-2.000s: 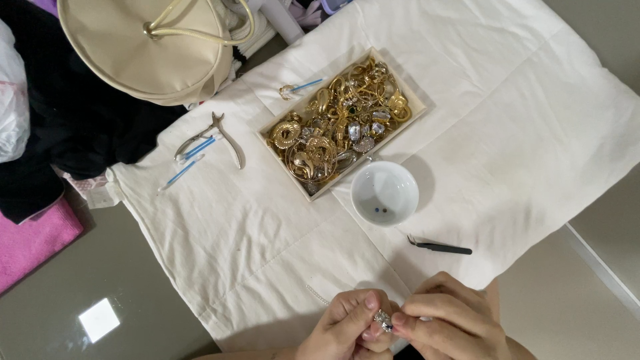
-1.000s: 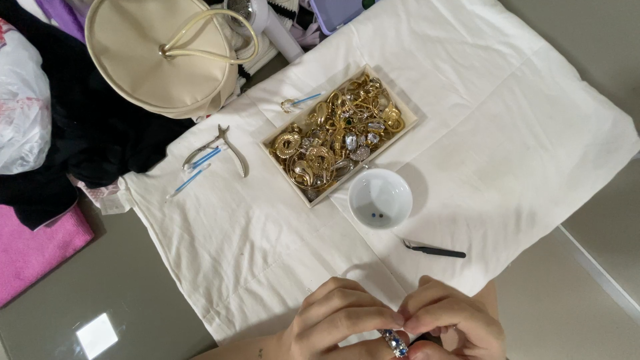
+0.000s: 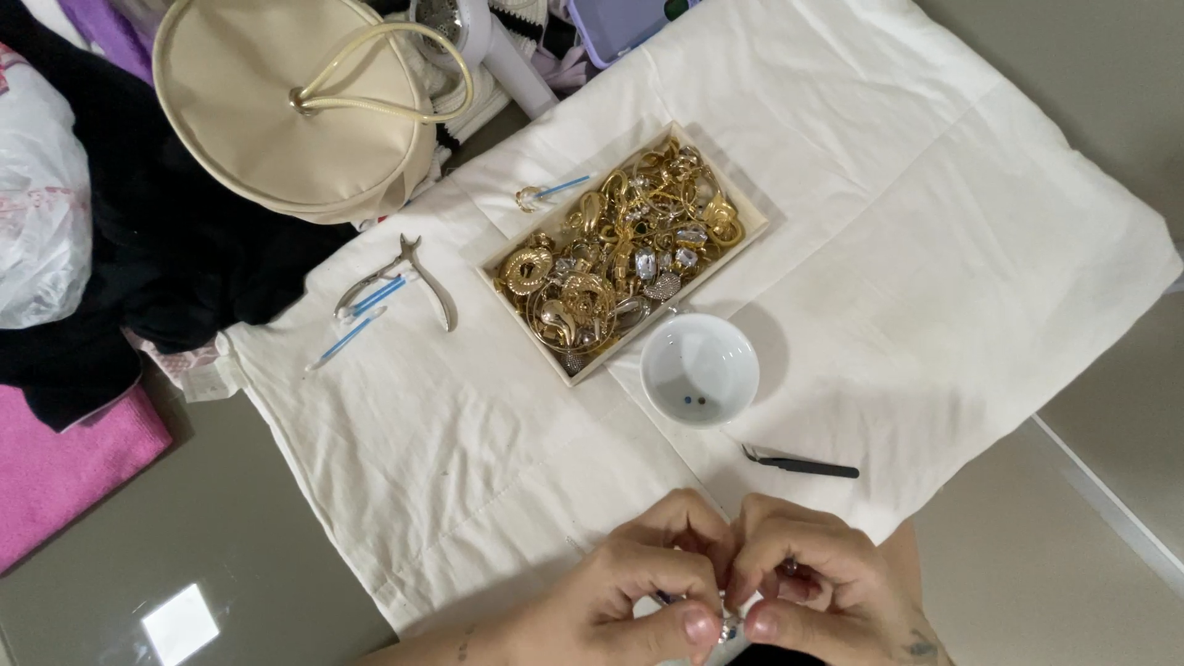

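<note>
At the bottom of the view my left hand [image 3: 643, 592] and my right hand [image 3: 809, 583] meet, both sets of fingers closed on a small silver-coloured jewelry piece with stones [image 3: 729, 631]. Fingers hide most of it. Just above lie black curved-tip tweezers [image 3: 803, 465]. A white bowl [image 3: 700, 347] beyond them holds a few tiny dark beads or stones. Touching or very near the bowl is a shallow tray [image 3: 529, 335] heaped with gold and silver-coloured jewelry [image 3: 618, 259]. Metal nippers [image 3: 433, 289] lie left of the tray, with blue-stemmed swabs [image 3: 351, 338] beside and between their handles.
A white cloth [image 3: 925, 277] covers much of the surface. At the tray's upper left rests another blue-stemmed swab [image 3: 562, 188] by a small gold piece [image 3: 529, 198]. A cream round bag [image 3: 277, 111], black fabric [image 3: 194, 222], a plastic bag [image 3: 37, 203] and a pink cloth [image 3: 74, 472] crowd the left.
Both hands have shifted their fingers around the silver-coloured piece, which shows less than a second ago. The tray, bowl, tweezers and nippers have stayed in place.
</note>
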